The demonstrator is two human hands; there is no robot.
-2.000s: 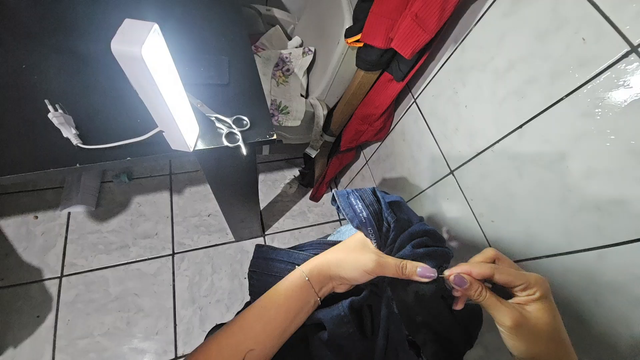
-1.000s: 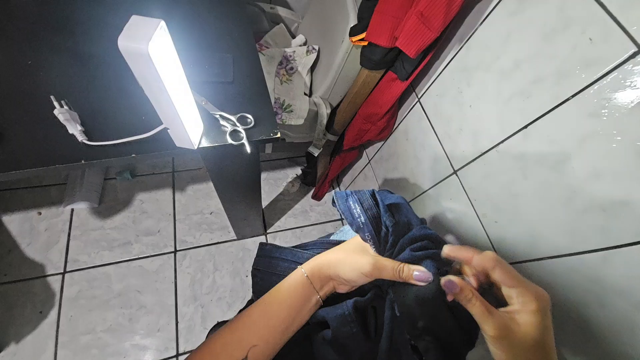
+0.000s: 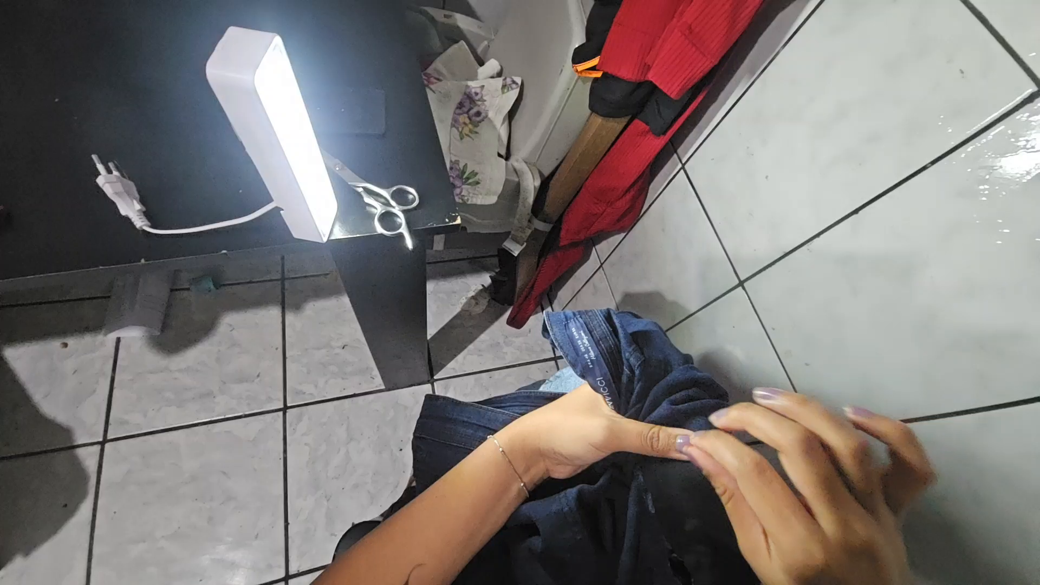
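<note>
Dark blue denim trousers (image 3: 666, 357) lie bunched up below me, with printed writing inside the waistband. My left hand (image 3: 601, 431) grips the denim, its thumb stretched out on top and its other fingers hidden under the cloth. My right hand (image 3: 821, 479) is at the tip of the left thumb, thumb and index finger brought together there and the other fingers spread. Whether something thin, such as a needle or thread, is between those fingertips cannot be made out.
On the black table (image 3: 49, 203) at upper left stand a lit white lamp (image 3: 272, 134) with cord and plug (image 3: 122, 195), beside metal scissors (image 3: 386, 207). Red clothing (image 3: 601, 203) hangs by a wooden post (image 3: 581, 166), near floral cloth (image 3: 471, 130). A tiled wall (image 3: 853, 162) rises at right.
My right hand has moved from slightly off the left thumb back to its tip, and its other fingers have spread. My left hand keeps its hold on the denim.
</note>
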